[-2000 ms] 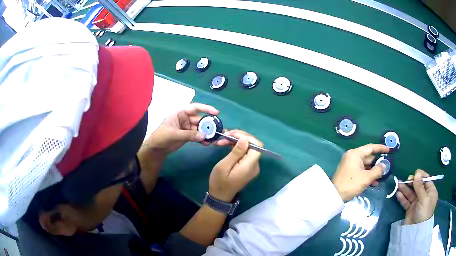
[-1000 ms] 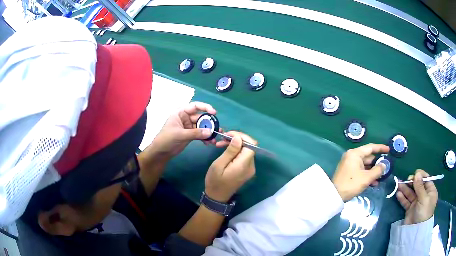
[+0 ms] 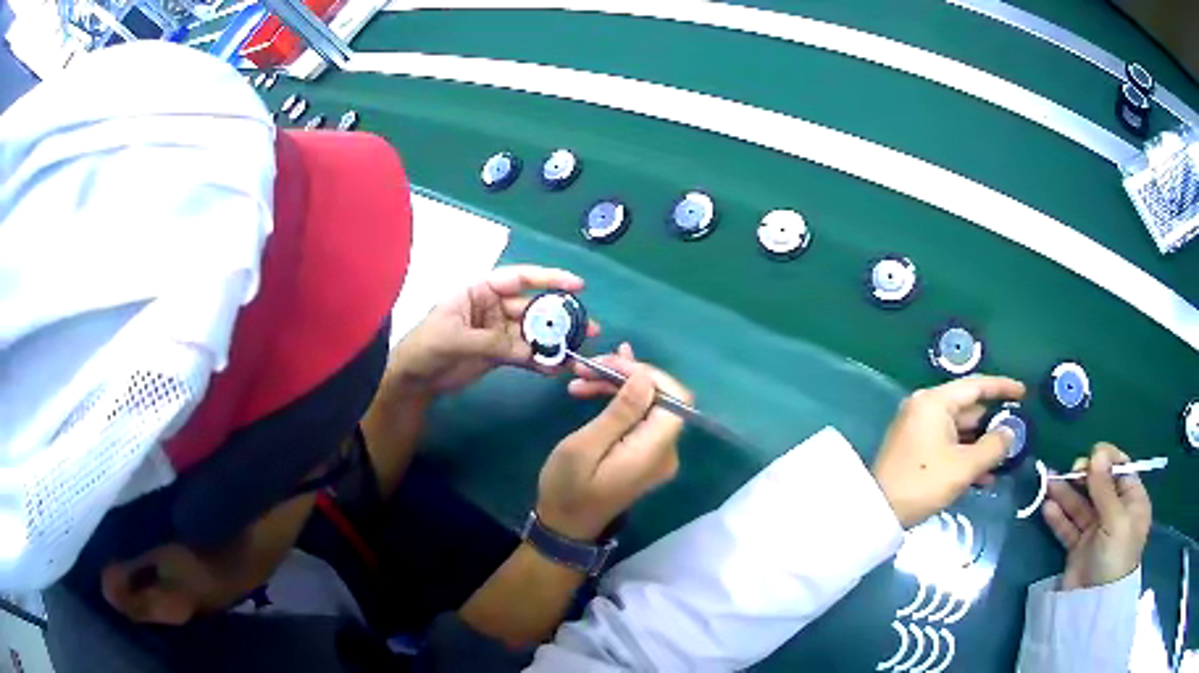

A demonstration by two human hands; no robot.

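My left hand (image 3: 944,447), in a whitish sleeve, holds a round part (image 3: 1010,437) with a black rim and blue-grey centre between thumb and fingers. My right hand (image 3: 1102,515), at the right, holds silver tweezers (image 3: 1091,472). A white crescent adhesive piece (image 3: 1035,492) is at the tweezer tip, just beside the round part and apart from it. The adhesive liner sheet (image 3: 966,607) lies below my hands with rows of white arcs.
A worker in a red-and-white cap (image 3: 322,263) sits at left, working on a round part (image 3: 552,326) with tweezers. Spaced round parts stand on the green belt (image 3: 736,164). A white paper sheet (image 3: 454,250) lies by that worker. A clear tray (image 3: 1168,191) is at far right.
The round parts on the belt have moved to the right. The neighbour's hands and tweezers have shifted slightly. My hands, round part and crescent have not visibly moved.
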